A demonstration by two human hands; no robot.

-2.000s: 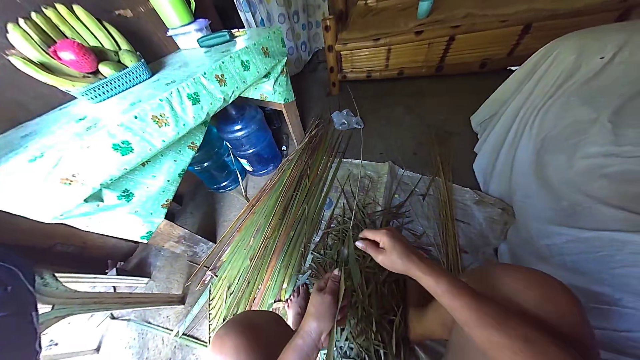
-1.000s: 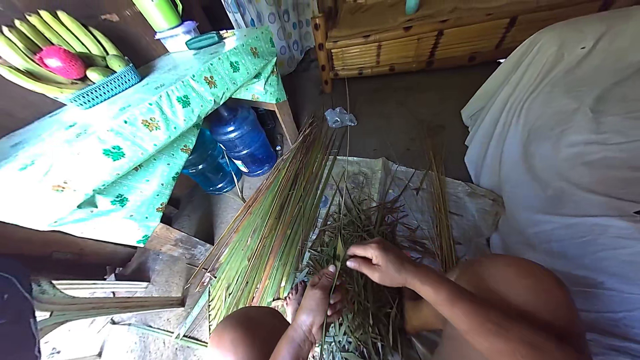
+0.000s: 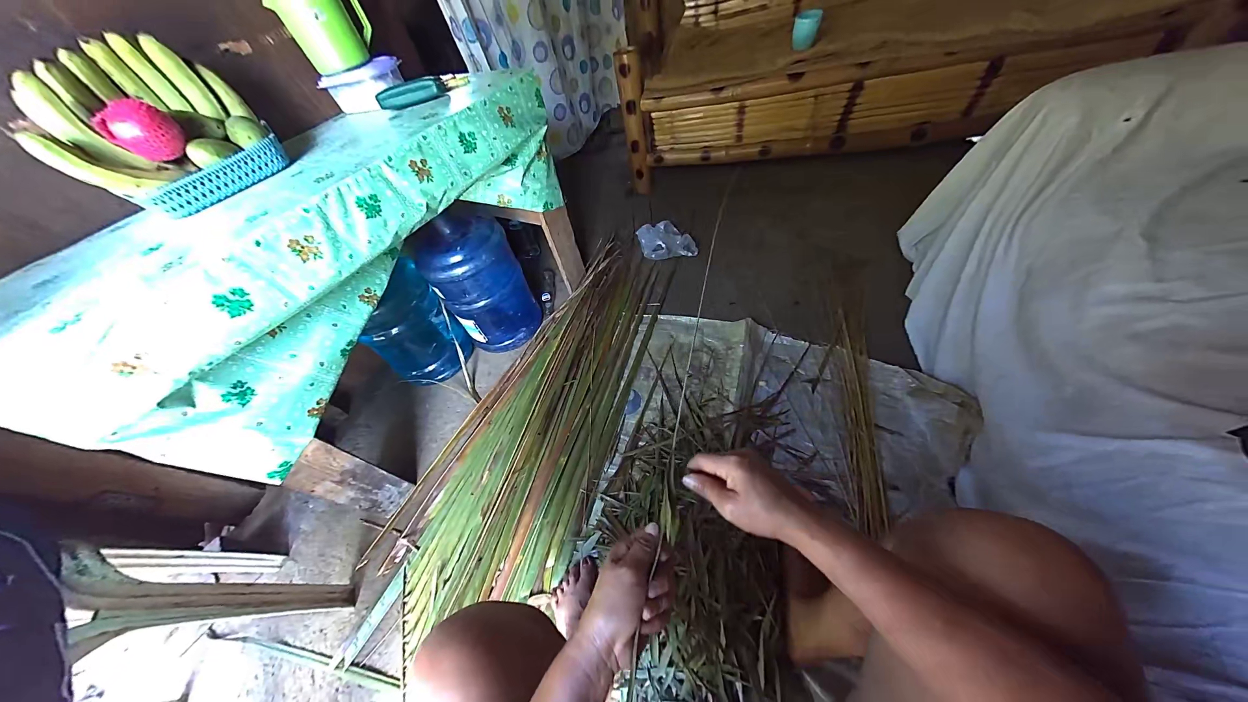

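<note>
My left hand point(image 3: 632, 590) is closed around the lower part of a thin palm leaf midrib point(image 3: 694, 336), which rises from it toward the floor beyond. My right hand point(image 3: 746, 490) is just above and to the right, thumb and fingertips pinched together beside the midrib; whether a strip is between them cannot be told. Under both hands lies a heap of shredded leaf strips point(image 3: 726, 595). Left of it is a large bundle of green and brown palm leaflets point(image 3: 517, 468). A sheaf of bare thin midribs point(image 3: 860, 429) lies to the right of the heap.
A sack sheet point(image 3: 916, 405) lies under the heap. At left stands a table with a green patterned cloth point(image 3: 322, 253), blue water jugs point(image 3: 483, 283) beneath. A cloth-covered object point(image 3: 1082, 234) is at right, a bamboo bench point(image 3: 780, 127) beyond. Leaf stalks point(image 3: 214, 595) lie lower left.
My right hand was close against my left hand a second ago and has moved up and away from it. The left hand keeps its grip on the midrib.
</note>
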